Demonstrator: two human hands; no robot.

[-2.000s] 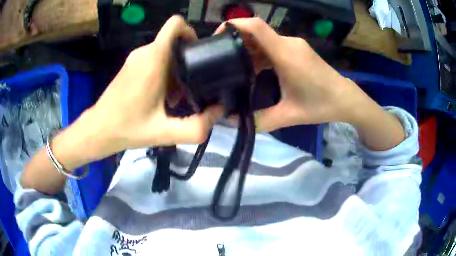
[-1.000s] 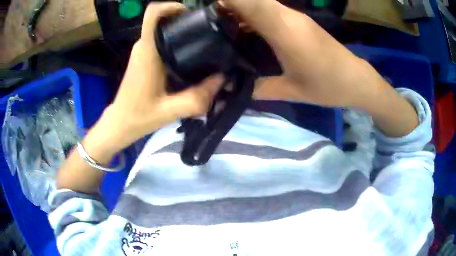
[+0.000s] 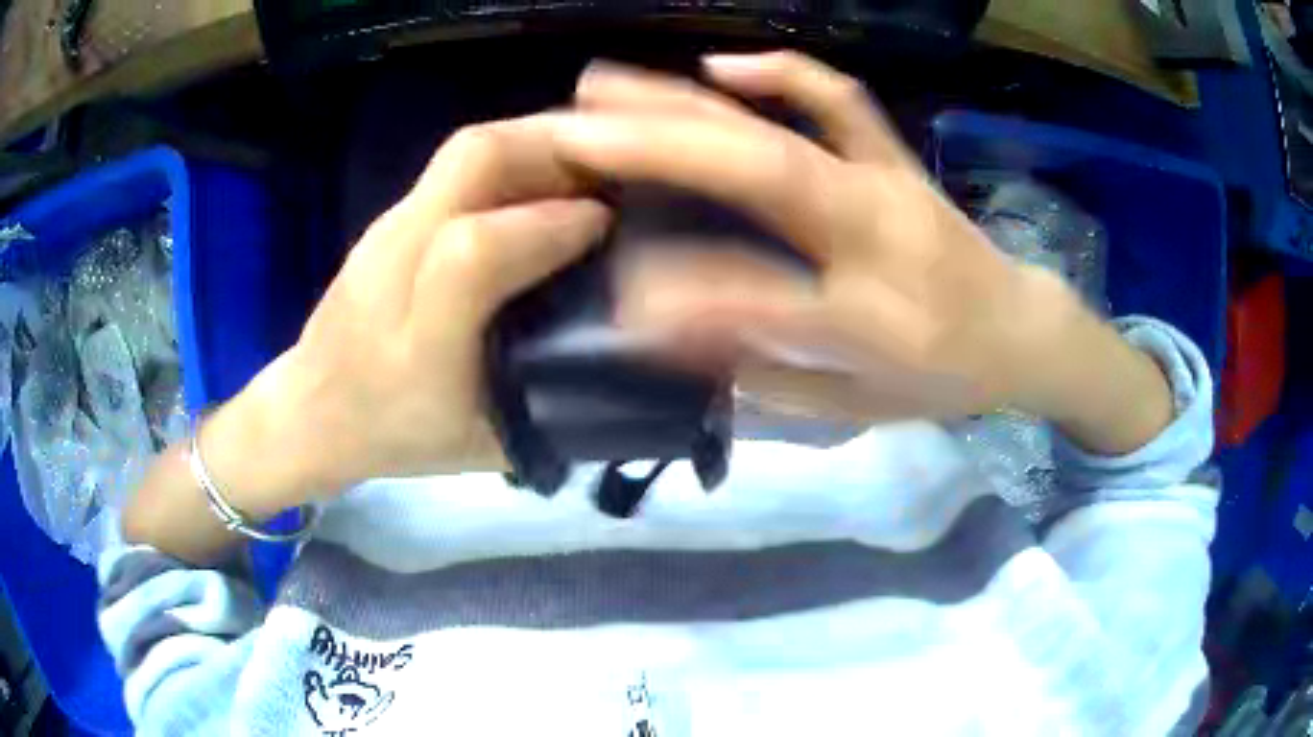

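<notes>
A black device housing (image 3: 612, 410) is held over my lap, its lower end pointing toward me. A short piece of black cable (image 3: 629, 487) shows under its lower edge; the rest of the cable is hidden. My left hand (image 3: 418, 288) grips the housing on its left side, with the fingers at its top. My right hand (image 3: 821, 259) lies over the top and right side of the housing and is blurred. Its fingers cover much of the housing, and I cannot tell how firmly it holds.
A blue bin (image 3: 185, 288) with bagged items stands at the left. Another blue bin (image 3: 1152, 159) with clear bags stands at the right, beside a red object (image 3: 1253, 360). The dark front edge of the machine (image 3: 634, 17) and the wooden bench (image 3: 173, 43) cross the top.
The housing has moved down toward my lap and turned, and its cable loop no longer hangs in view. My right hand has shifted over it. The green buttons have left the view.
</notes>
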